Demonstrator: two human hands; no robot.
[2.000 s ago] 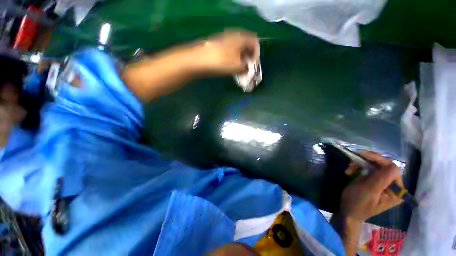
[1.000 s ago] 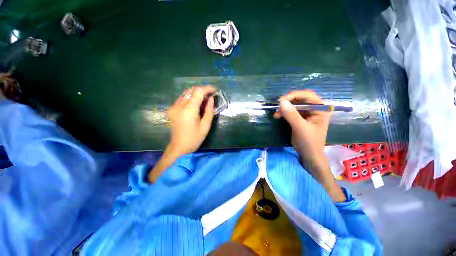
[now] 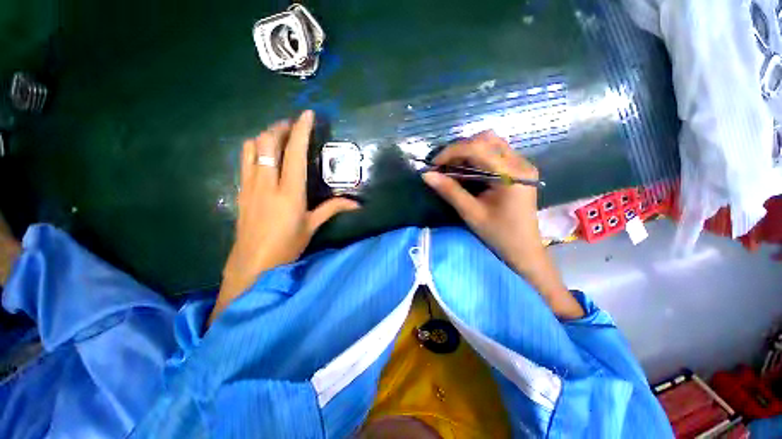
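A silver-grey squarish watch case [image 3: 342,166] with a round hole lies flat on the dark-green worktop [image 3: 171,146]. My left hand [image 3: 279,190] is just left of it, palm down, its thumb below the case and its fingers apart, holding nothing. My right hand [image 3: 493,189] is to the right of the case and grips a slim pointed tool [image 3: 480,175] like a pen, its tip pointing left, clear of the case. A small overlapping pile of watch cases [image 3: 287,41] lies farther back.
More cases [image 3: 29,92] lie at the far left. White liner [image 3: 716,103] hangs over the right side. A red parts tray [image 3: 610,213] is beside the bench at right. Another person's blue sleeve [image 3: 81,296] is at left. Red crates [image 3: 696,410] stand at lower right.
The watch case that was at my left fingertips now lies free on the worktop, and my left hand has opened. The view has shifted, with the pile now farther left.
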